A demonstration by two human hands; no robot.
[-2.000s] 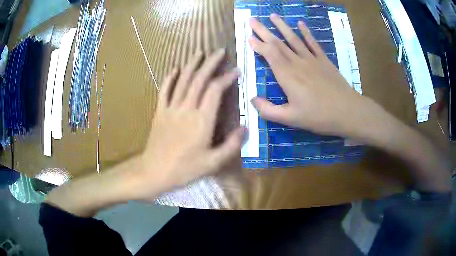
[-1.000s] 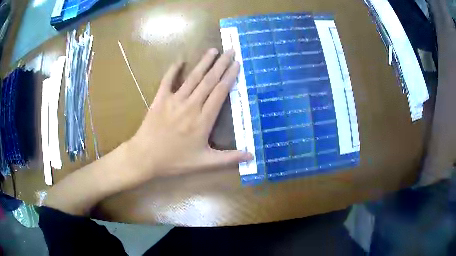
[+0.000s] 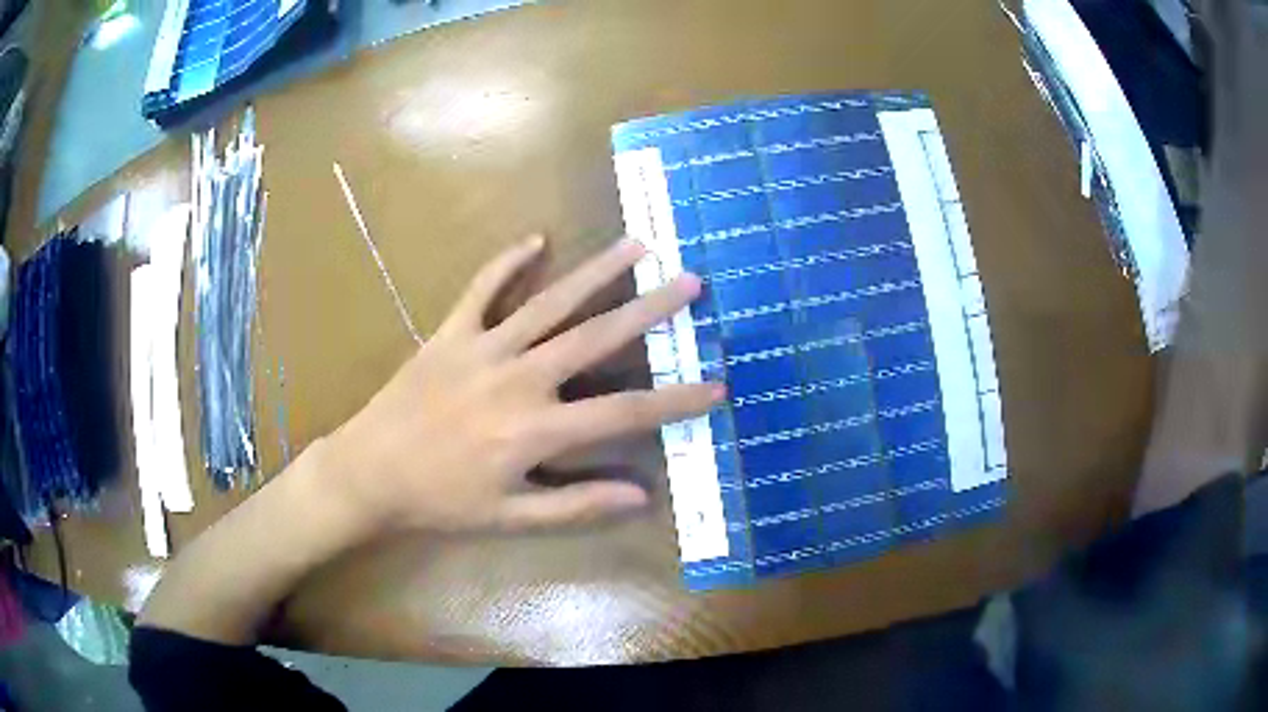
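Note:
A blue solar cell array (image 3: 834,362) with silver lines lies flat on the brown tabletop. A white strip lies along its left side (image 3: 700,487) and another white strip (image 3: 950,334) along its right side. My left hand (image 3: 508,403) is spread flat, palm down, left of the array, its fingertips resting on the left strip and the array's edge; it grips nothing. My right hand is not in view; only a blurred right forearm shows at the right edge.
At left lie a dark cell strip pile (image 3: 56,369), white strips (image 3: 164,376) and a silver ribbon bundle (image 3: 228,313). One thin ribbon (image 3: 373,248) lies near my left hand. Stacked arrays (image 3: 230,49) sit on the back-left mat. White strips (image 3: 1112,153) lie at right.
My right hand has left the array and gone out of view. My left fingers have spread, with fingertips now reaching onto the array's left edge. The view has shifted.

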